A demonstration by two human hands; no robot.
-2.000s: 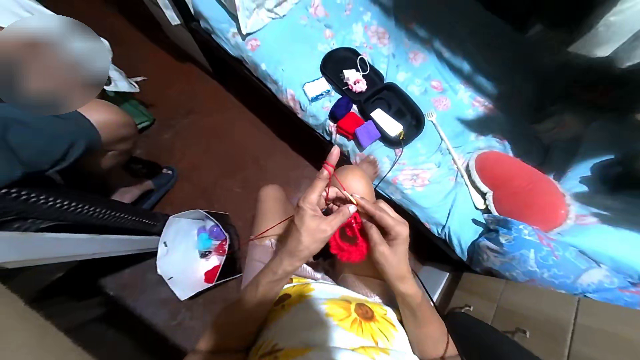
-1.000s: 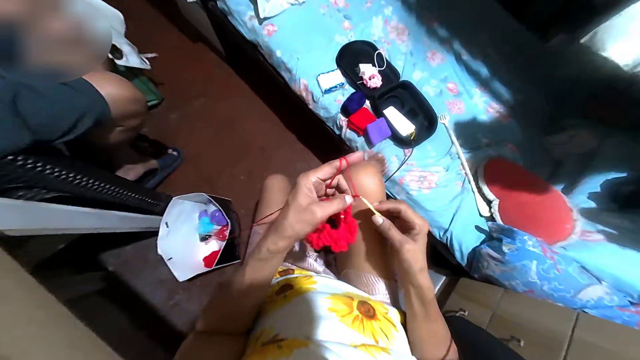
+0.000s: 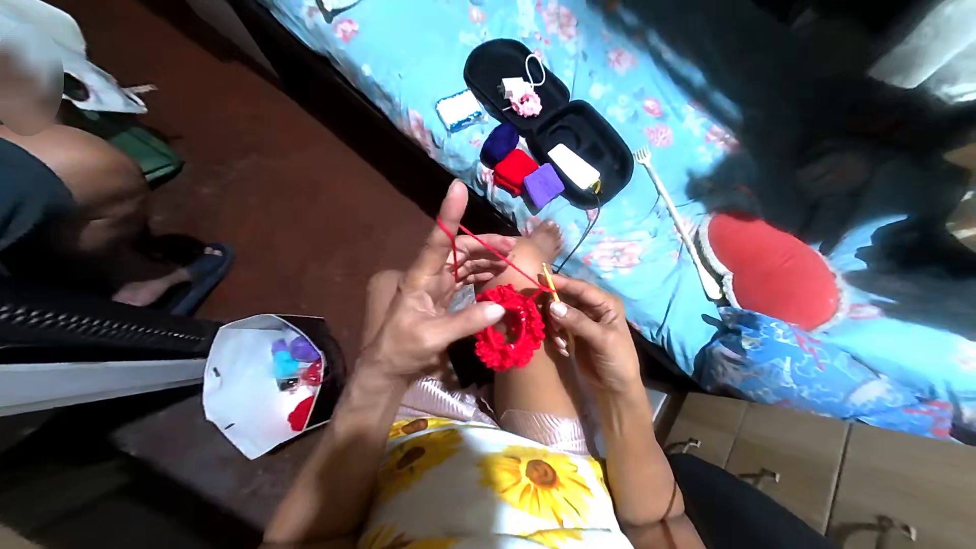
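My left hand [image 3: 431, 305] pinches the left edge of a red crocheted ring [image 3: 511, 328] with its thumb, and red yarn [image 3: 496, 253] wraps round its raised index finger. From that finger the strand slants down to a gold-coloured crochet hook [image 3: 552, 282]. My right hand [image 3: 598, 328] holds the hook between thumb and index finger, with the tip pointing up, just right of the ring. The ring has a ruffled edge and an open centre, and it hangs over my bare leg. Whether a loop of yarn sits on the hook is too small to tell.
A white box [image 3: 252, 381] with coloured bits stands at left. On the flowered bed lie an open black case [image 3: 595, 145], red and purple pieces [image 3: 543, 185], a back scratcher [image 3: 679, 221] and a red heart-shaped cushion [image 3: 774, 271]. Another person's leg [image 3: 99, 168] shows at upper left.
My left index finger has risen more upright and its fingers have spread. The hook, which slanted across toward my left hand a second ago, now points up. The ring's centre now shows openly.
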